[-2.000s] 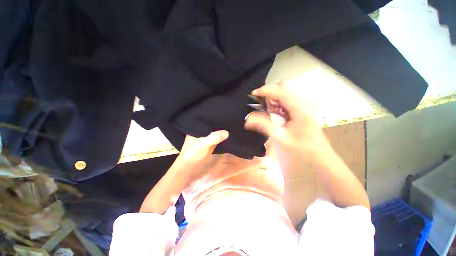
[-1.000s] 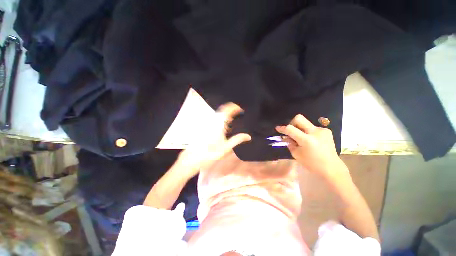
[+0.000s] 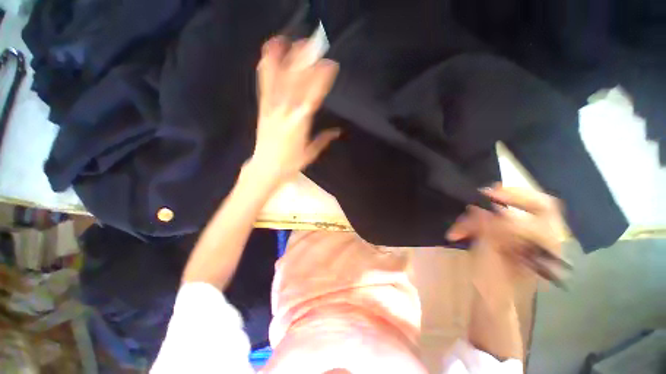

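A dark garment (image 3: 387,182) lies over the table, its lower edge hanging at the front edge near my body. My left hand (image 3: 292,102) is blurred, with fingers apart, over the cloth at upper centre-left; no hold on the cloth shows. My right hand (image 3: 515,219) is blurred at the garment's lower right, fingertips at the cloth. A dark slim tool, likely thread snips (image 3: 546,263), sticks out from its palm side towards the lower right; its blades cannot be made out. A gold button (image 3: 166,214) shows on dark cloth at left.
The white table's worn yellowish front edge (image 3: 307,221) crosses the view. Crumpled dark cloth (image 3: 109,146) is heaped at left. More dark cloth (image 3: 146,292) lies below table level at left. A cardboard-brown panel (image 3: 442,292) stands below the table. A grey container (image 3: 632,356) is at lower right.
My left hand has moved up and away from the garment's lower edge. My right hand has moved right, and the tool now points away from the cloth. The button near it no longer shows.
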